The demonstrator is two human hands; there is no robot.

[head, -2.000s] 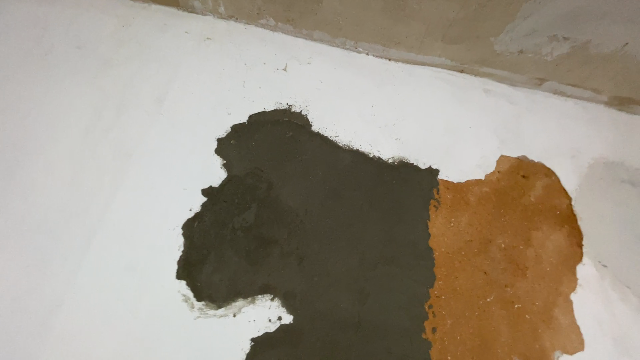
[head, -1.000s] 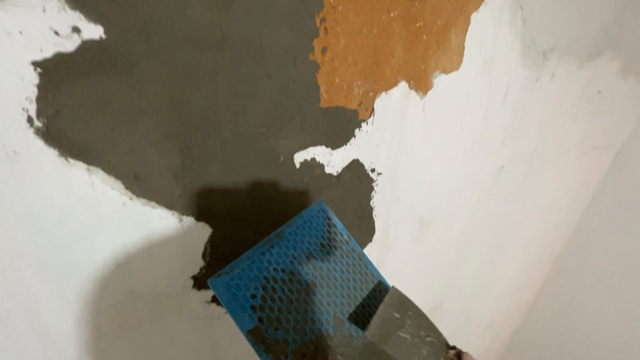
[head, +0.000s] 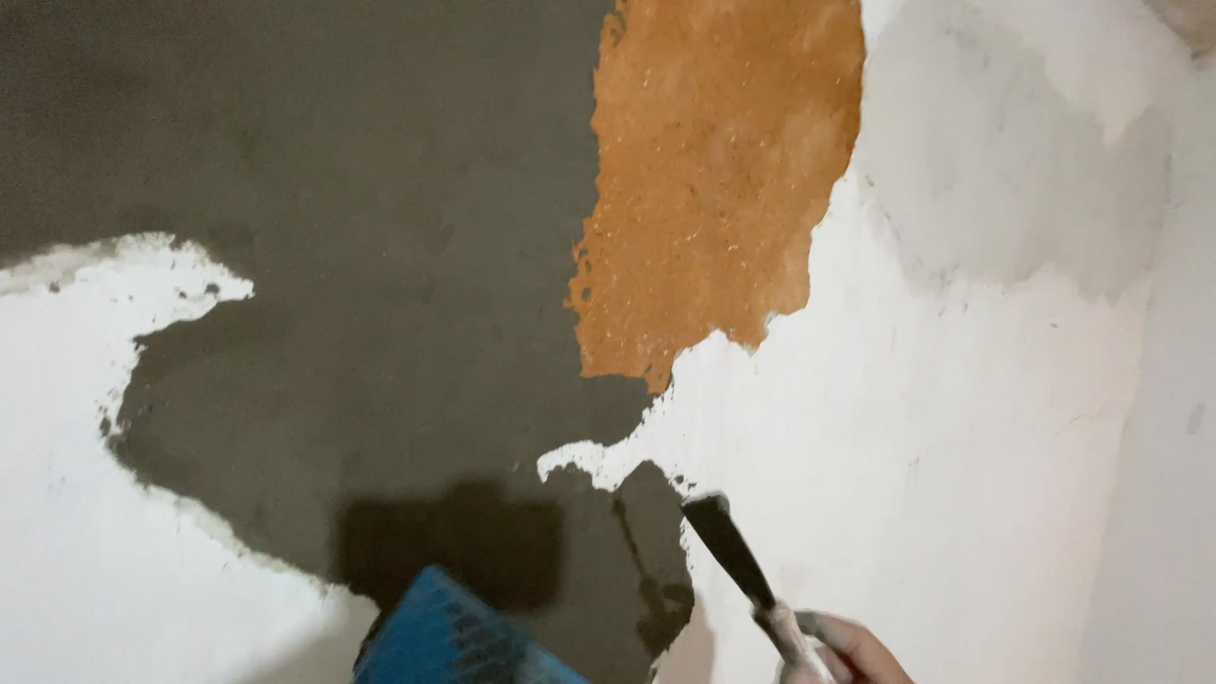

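My right hand (head: 841, 651) grips the pale handle of a putty knife (head: 730, 546) at the lower right. The blade tip is at the right edge of the dark grey plaster patch (head: 399, 332), beside the white wall surface. At the bottom centre, the corner of a blue plastic plasterer's hawk (head: 451, 632) with a honeycomb pattern shows, with dark smears on it. My left hand is out of the frame. An orange-brown bare area (head: 712, 171) adjoins the grey patch on its right.
White wall (head: 969, 427) surrounds the patch, with a ragged edge. A pale grey stain (head: 1016, 190) lies at the upper right. Dark shadows (head: 451, 541) fall on the lower part of the patch, above the hawk.
A second ago the putty knife's blade lay over the blue hawk; now it is apart from it, at the patch's edge. Less of the hawk shows. The view has shifted.
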